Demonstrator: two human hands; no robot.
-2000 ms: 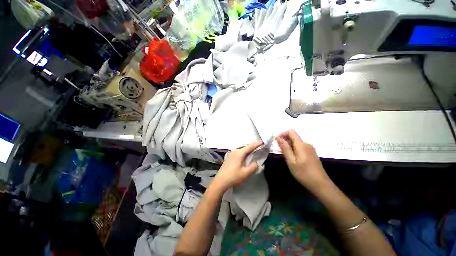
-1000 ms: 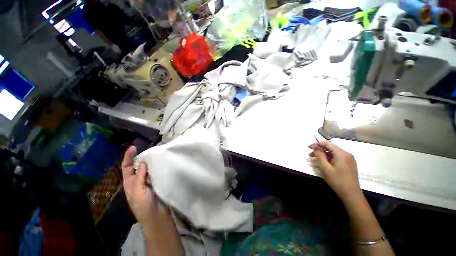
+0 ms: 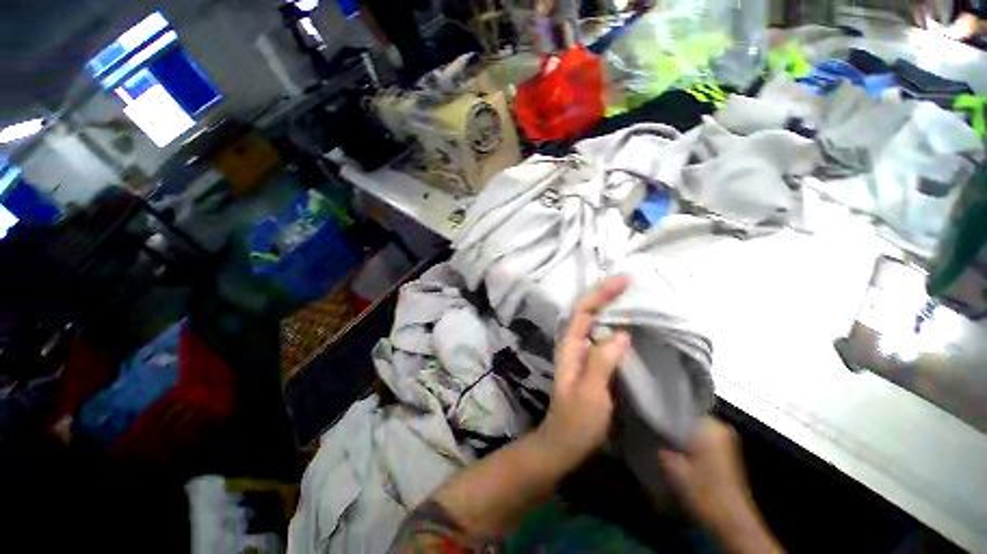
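My left hand (image 3: 588, 373) is at the table's front edge, its thumb and fingers on the folded end of light grey fabric pieces (image 3: 662, 379). My right hand (image 3: 703, 465) is blurred, lower and to the right, below the table edge, against the lower end of the same fabric; its fingertips are partly hidden. A bundle of grey pieces (image 3: 530, 233) lies on the table behind my left hand, with a blue piece (image 3: 653, 206) in it. A larger grey heap (image 3: 433, 346) hangs below the table edge at the left.
The white machine table (image 3: 779, 314) extends right. The sewing machine's green end (image 3: 958, 243) is cut off at the right rim. A red plastic bag (image 3: 561, 95) and a clear bag (image 3: 676, 54) lie behind the bundle. Another machine (image 3: 465, 130) and a blue basket (image 3: 298, 243) are at the left.
The view has swung left, and the machine head has mostly left the picture. My left hand has moved from the spread fabric to the folded pieces. My right hand has come down to the fabric.
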